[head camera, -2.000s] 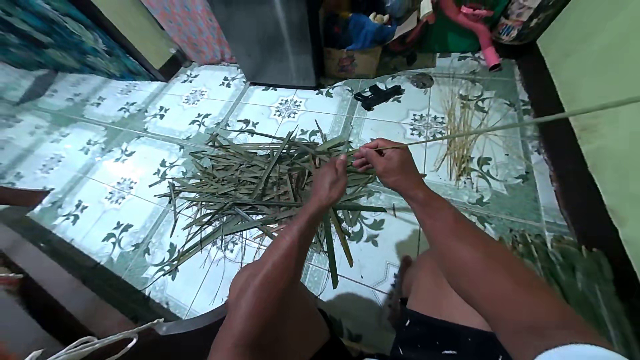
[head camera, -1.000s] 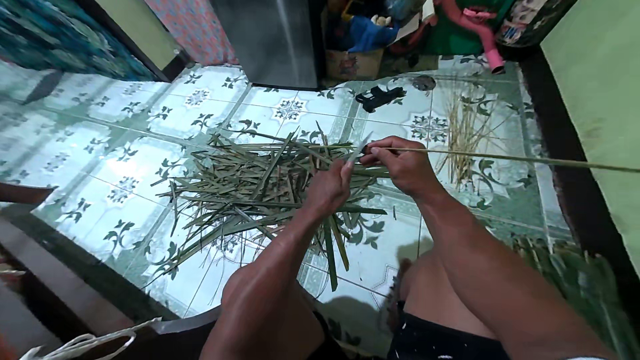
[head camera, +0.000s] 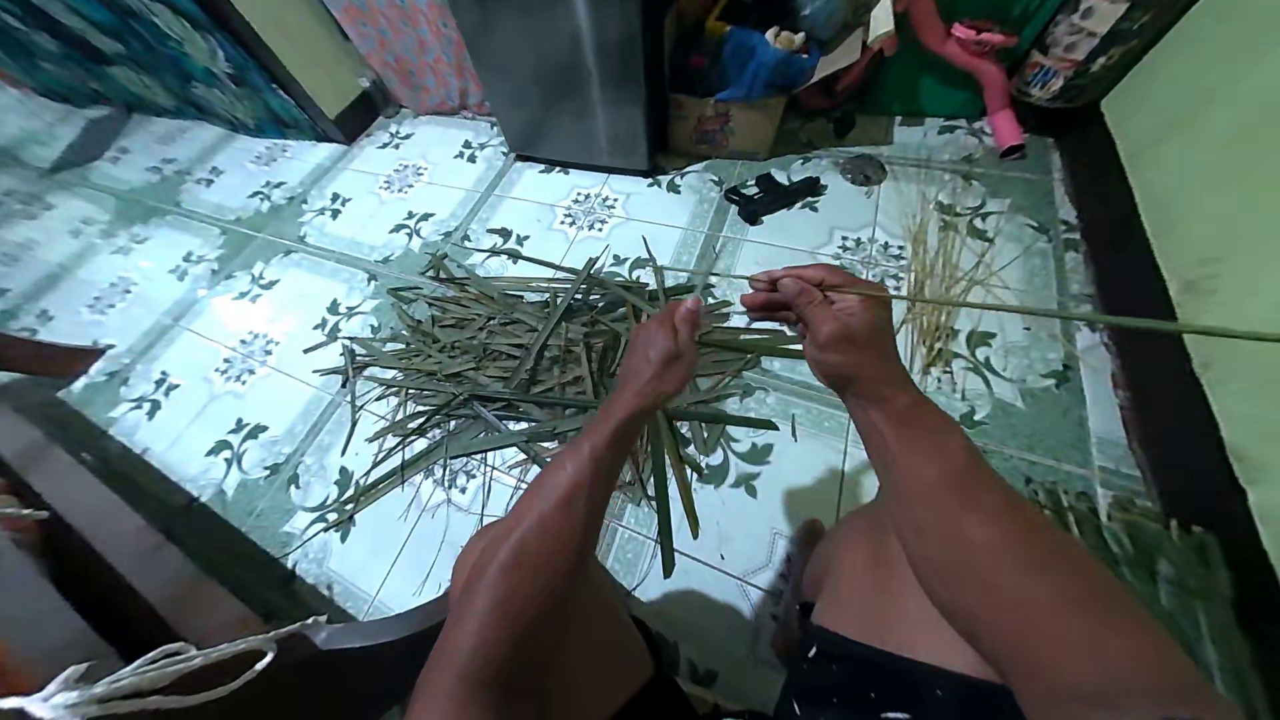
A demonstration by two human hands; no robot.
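My right hand pinches a long thin green strip, perhaps a leaf midrib, which runs off past the right edge, its thin end pointing left. Just left of it, my left hand is closed with its thumb up; a narrow pale thing, perhaps a blade, rises faintly from it, too blurred to name. Beneath and to the left of my left hand lies a loose heap of cut green leaf strips on the tiled floor. Thin pale yellowish sticks lie in a bunch to the right of my right hand.
Beyond the heap are a black toy-like object, a grey cabinet or appliance and a cardboard box of mixed things. A green wall stands at right, with bundled long leaves below. White cord lies at lower left.
The hands were close together one second ago and are now farther apart. The strip's outer end, angled up to the right two seconds ago, now slopes slightly down to the right.
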